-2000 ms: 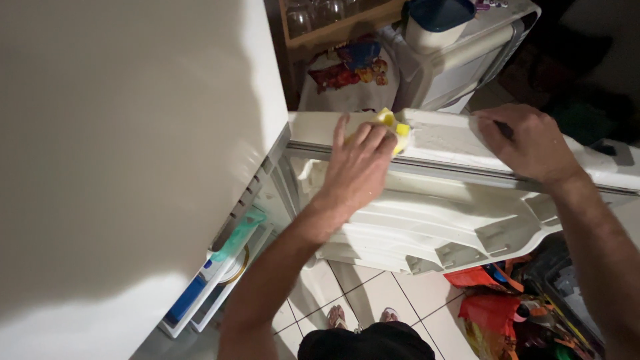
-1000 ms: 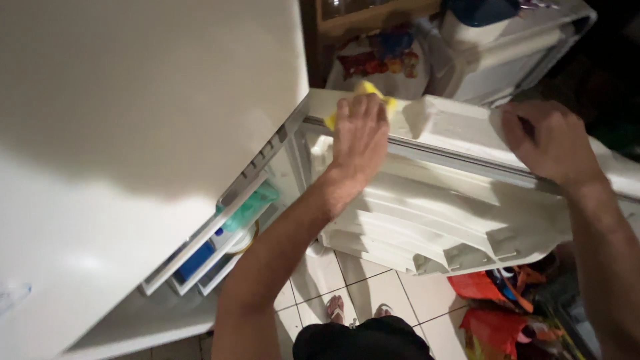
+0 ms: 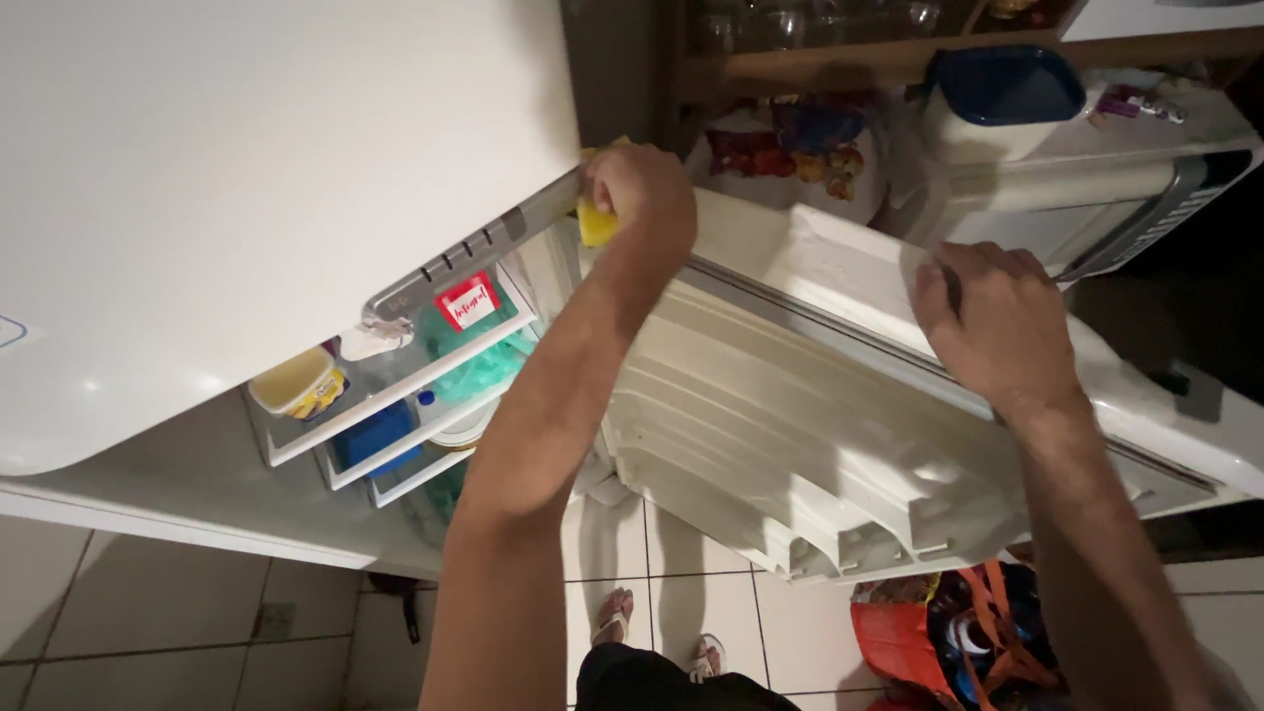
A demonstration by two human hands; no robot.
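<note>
My left hand (image 3: 642, 197) is closed on a yellow cloth or sponge (image 3: 598, 225) at the hinge end of an open refrigerator door (image 3: 820, 395). Part of the yellow thing is hidden by the fingers. My right hand (image 3: 997, 326) rests over the door's top edge, its thumb on the inner side and the fingers on the outer side. The door's inner face has molded white ridges and a grey gasket. Left of the door, the refrigerator's shelves (image 3: 425, 377) hold a margarine tub (image 3: 296, 383), a blue container (image 3: 377, 434) and green bags.
A white upper door or panel (image 3: 286, 178) fills the upper left. Behind the open door stand a microwave oven (image 3: 1066, 217), a blue-lidded container (image 3: 1007, 89) and snack packets (image 3: 790, 148). A red bag (image 3: 894, 632) with things inside sits on the tiled floor (image 3: 701, 602), near my feet.
My left hand has moved with the yellow thing along the door's top edge to its hinge end. The door stands at a different slant, and more of the shelves shows. My right hand stays on the door's edge.
</note>
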